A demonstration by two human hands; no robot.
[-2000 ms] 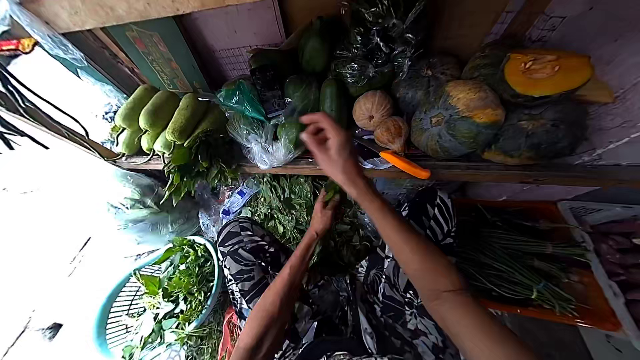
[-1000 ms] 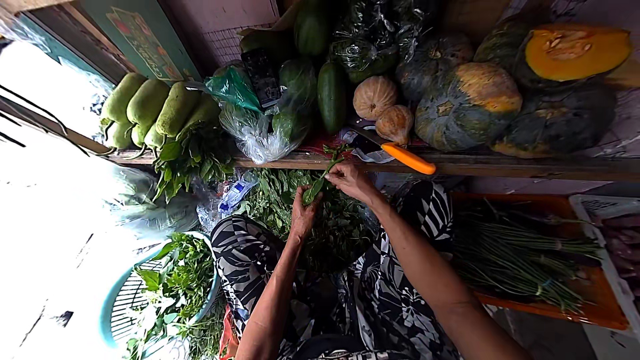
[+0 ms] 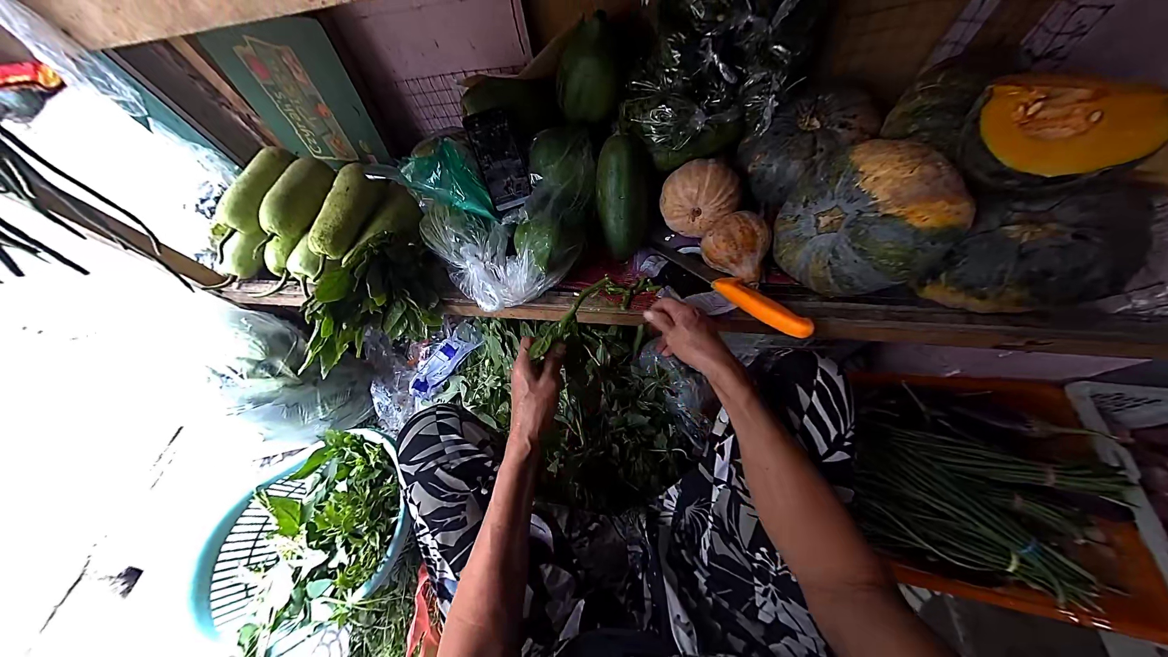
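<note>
My left hand (image 3: 537, 379) grips a leafy green stem (image 3: 573, 319) that points up toward the wooden shelf edge. To its right, my right hand (image 3: 684, 333) is raised with bent fingers, apart from that stem; whether it pinches something small cannot be told. A heap of leafy greens (image 3: 607, 411) lies below both hands, between my knees. Just above my right hand, a knife with an orange handle (image 3: 765, 307) rests on the shelf, its handle sticking out over the edge. Small green stem pieces (image 3: 630, 290) lie near its blade.
The wooden shelf (image 3: 876, 324) holds light green gourds (image 3: 297, 205), bagged green vegetables (image 3: 557, 196), whole pumpkins (image 3: 867, 214) and a cut pumpkin (image 3: 1068, 128). A turquoise basket of greens (image 3: 205, 566) stands at lower left. At right, an orange tray (image 3: 1109, 593) holds long green stalks.
My hands, close together on the greens one second ago, are now apart. My right hand has moved right, and the stem stays in my left.
</note>
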